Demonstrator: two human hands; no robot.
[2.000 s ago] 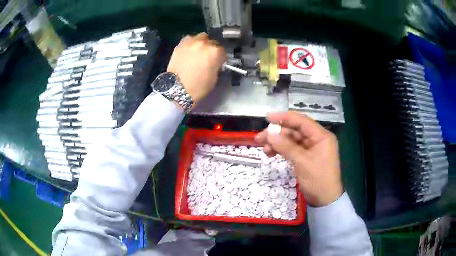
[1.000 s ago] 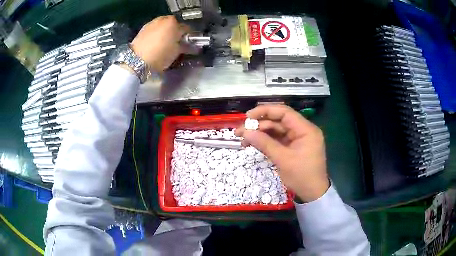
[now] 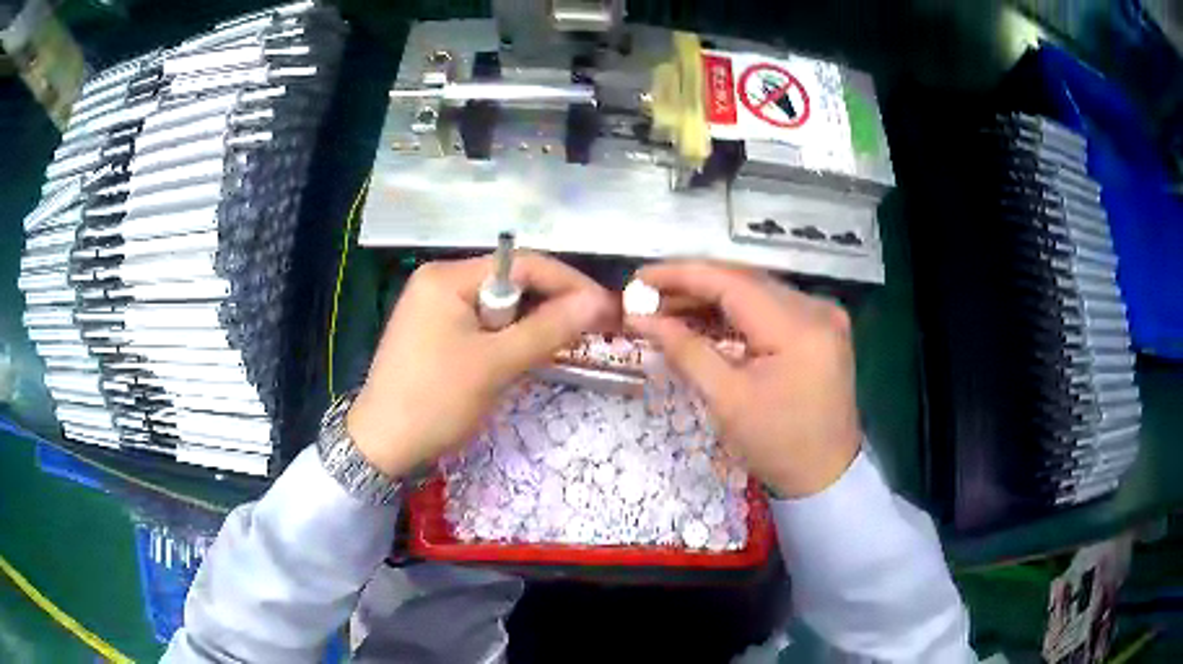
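Note:
My left hand [image 3: 454,357] is above the left part of the red bin [image 3: 584,555], closed around a silver tube [image 3: 501,301] whose thin rod points up and away. My right hand [image 3: 765,363] pinches a white cap [image 3: 641,298] between thumb and fingers, close to my left fingertips. Another silver tube [image 3: 519,94] lies across the black holding blocks of the press fixture [image 3: 519,208]. White caps [image 3: 584,454] fill the bin, and a tube [image 3: 590,375] lies on them, partly hidden by my hands.
A large stack of tubes [image 3: 169,247] stands at the left. A row of tubes [image 3: 1083,311] lies at the right beside a blue bin [image 3: 1142,221]. A yellowish plate [image 3: 681,101] and a warning label [image 3: 775,97] are on the fixture. A yellow-green wire [image 3: 345,272] runs left of it.
My left hand has moved from the fixture back to above the red bin, near my right hand. A tube now shows uncovered on the holding blocks. My right hand still holds a white cap.

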